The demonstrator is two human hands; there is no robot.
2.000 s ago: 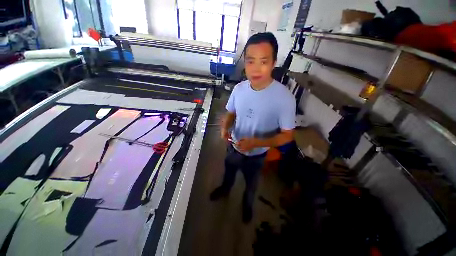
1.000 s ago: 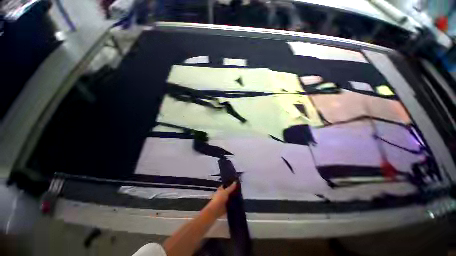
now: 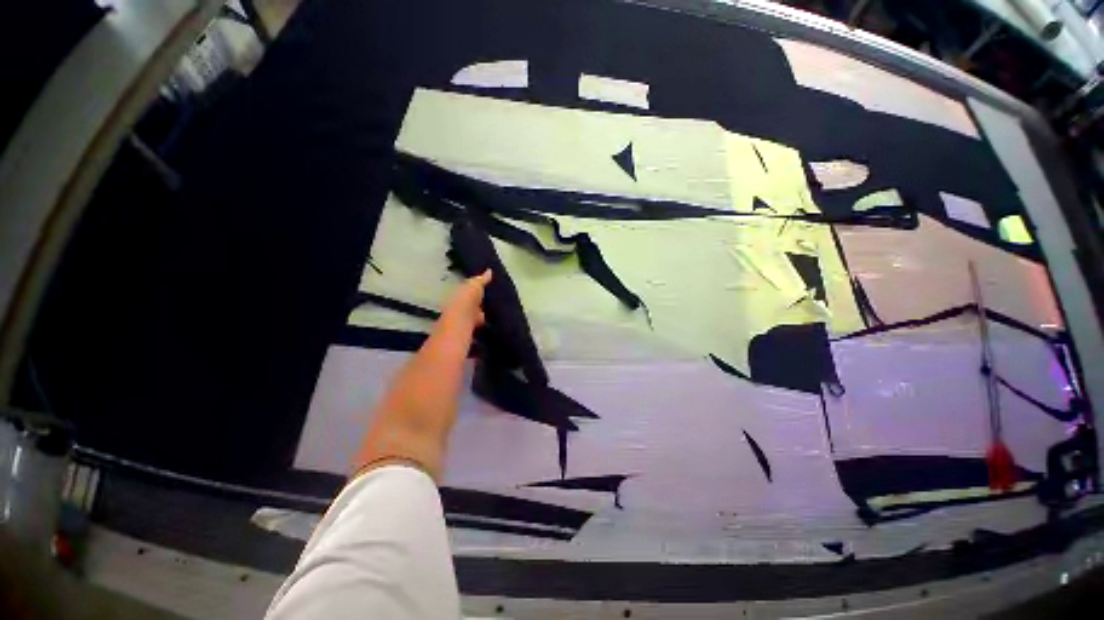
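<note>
My left hand [image 3: 475, 303] reaches from the bottom over the pale bed. It grips a dark folded black cloth strip [image 3: 511, 317] at its left side; the fingers are mostly hidden. The strip's lower end lies over loose black offcuts [image 3: 533, 397]. More thin, curling black offcuts [image 3: 593, 260] lie on the yellow-green lit area behind. My right hand is not in view.
A black fabric sheet [image 3: 194, 291] covers the left and back of the bed. Long shears with red handles [image 3: 1001, 466] lie at the right. A dark cut piece [image 3: 789, 357] lies right of centre. A metal rail [image 3: 726, 596] runs along the front.
The view has turned from the person by the shelves to the bed. My left hand has moved forward and left over the bed, and the black strip has moved with it.
</note>
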